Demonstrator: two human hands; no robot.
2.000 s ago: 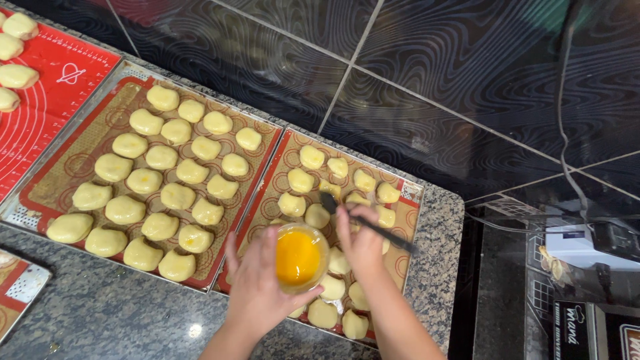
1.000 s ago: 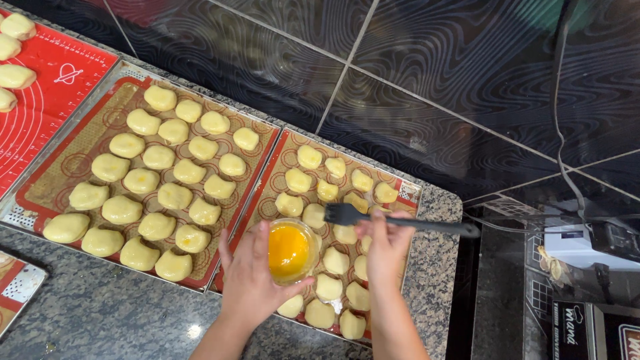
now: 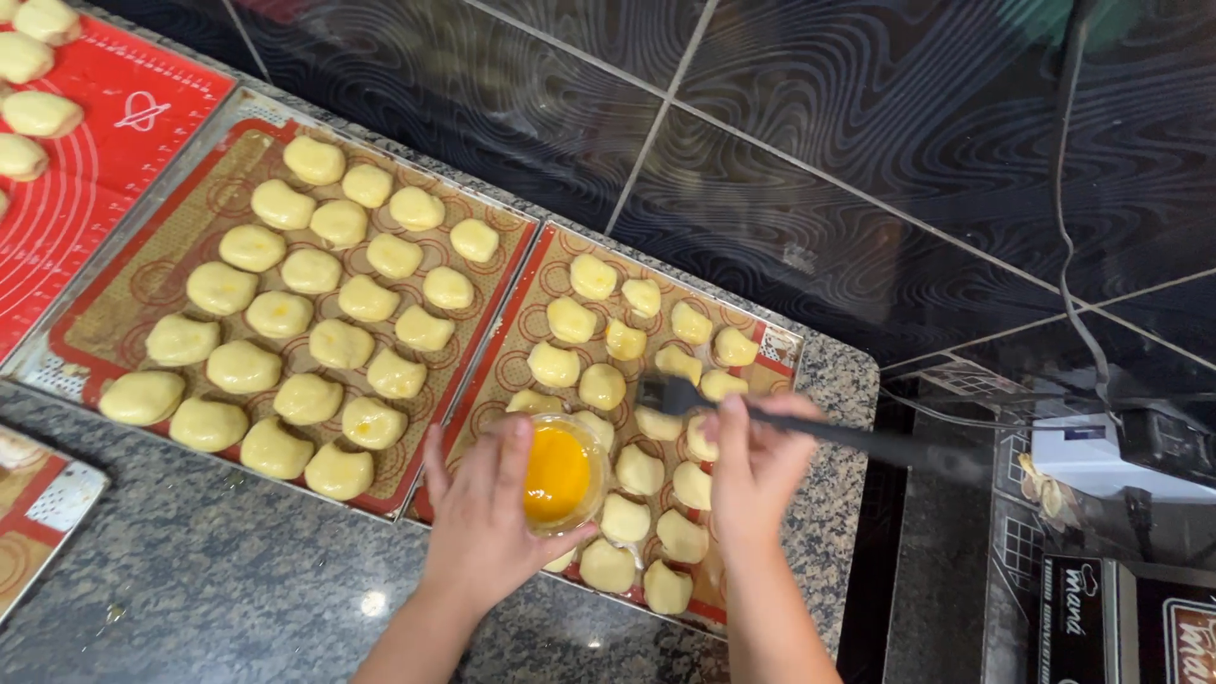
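Note:
My left hand (image 3: 489, 518) grips a small clear cup of yellow-orange liquid (image 3: 558, 473) above the lower part of the right baking tray. My right hand (image 3: 763, 465) holds a black pastry brush (image 3: 807, 425) by its handle. The brush head is over a pale dough piece (image 3: 657, 422) in the middle of that tray; whether they touch is unclear. Several dough pieces lie in rows on the tray's silicone mat (image 3: 532, 323), some glossy, some partly hidden by the hands and cup. To the left, another tray (image 3: 114, 285) holds rows of glossy dough pieces (image 3: 278, 313).
A red silicone mat (image 3: 95, 171) with more dough pieces lies at the upper left. Part of another tray (image 3: 57, 503) shows at the lower left. Dark tiles (image 3: 807, 218) rise behind the granite counter (image 3: 256, 589). A cable (image 3: 1066, 209) and a boxed appliance (image 3: 1073, 608) are at the right.
The brush in my right hand has moved slightly down over the right tray since one second ago. Two seconds ago its handle slanted more steeply. My left hand still holds the cup.

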